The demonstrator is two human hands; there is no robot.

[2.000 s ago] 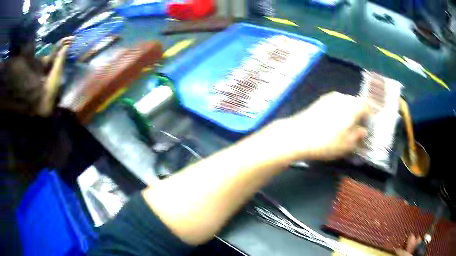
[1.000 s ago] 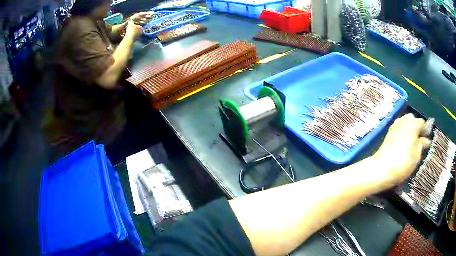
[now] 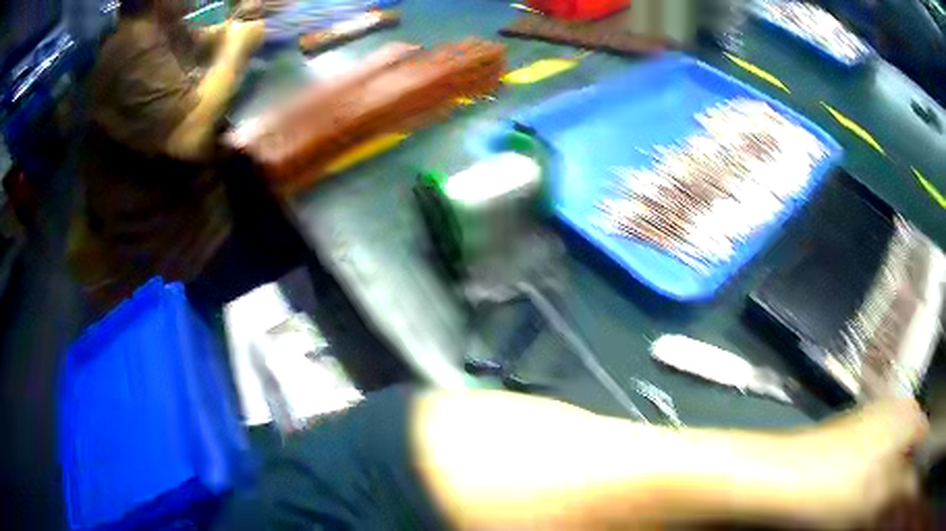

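My left hand (image 3: 882, 456) is blurred at the lower right, at the end of my bare forearm, just below the black tray (image 3: 819, 259). Its fingers are smeared and partly cut off, so I cannot tell what they hold. The black tray has a row of leads (image 3: 902, 301), whitish and brownish, along its right side. The blue tray (image 3: 612, 156) behind holds a looser pile of similar leads (image 3: 716, 187). My right hand is out of the picture.
A white-handled tool (image 3: 705, 361) lies beside the black tray. A green-ended solder spool (image 3: 488, 182) stands left of the blue tray. Stacked reddish-brown blocks (image 3: 373, 114) lie beyond. A blue bin (image 3: 145, 415) is at the lower left. A person (image 3: 156, 114) sits at the upper left.
My left hand has left the black tray's leads and moved down toward the lower right, uncovering the tray and the white-handled tool. The dark-red block at the lower right is no longer visible.
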